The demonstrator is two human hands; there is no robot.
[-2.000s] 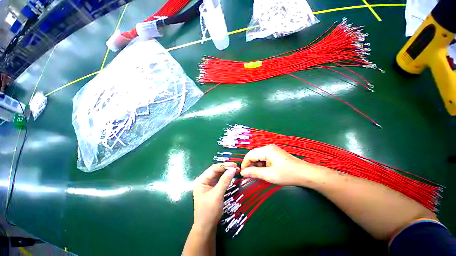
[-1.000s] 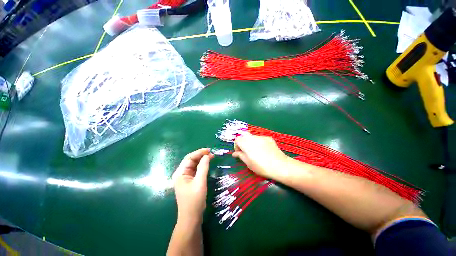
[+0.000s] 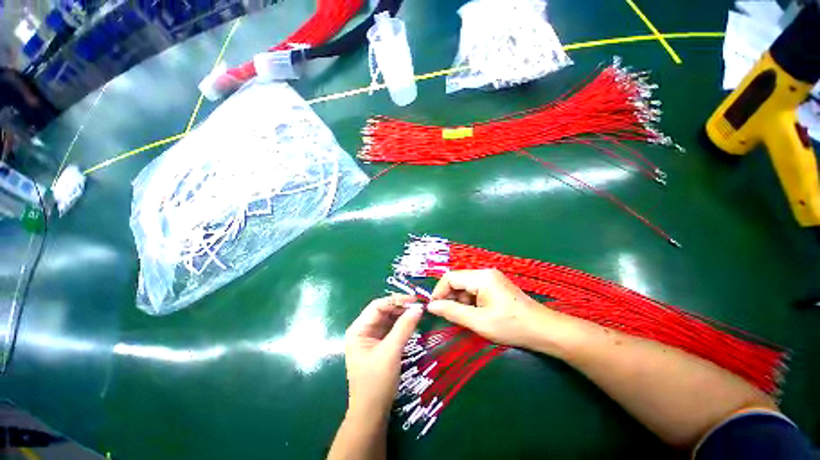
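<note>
Red lead wires (image 3: pixel 620 301) lie fanned under my right hand, with white sleeves (image 3: pixel 418 382) and silvery terminals at their left ends. My left hand (image 3: pixel 382 337) pinches at a wire end with thumb and forefinger, left of the pile. My right hand (image 3: pixel 476 301) lies over the wires, its fingertips pinching the same wire end, nearly touching my left fingertips. The small piece between the fingertips is mostly hidden.
A tied red wire bundle (image 3: pixel 521 128) lies beyond my hands. A large clear bag of white tubing (image 3: pixel 238 193) is at left. A small bag of white pieces (image 3: pixel 508 45), a clear bottle (image 3: pixel 393 63) and red and black bundles (image 3: pixel 315 31) are far. A yellow heat gun (image 3: pixel 778 112) is right.
A second ago my hands were apart, my right hand at the upper wire ends. Now they meet again at one wire end. The view has shifted slightly.
</note>
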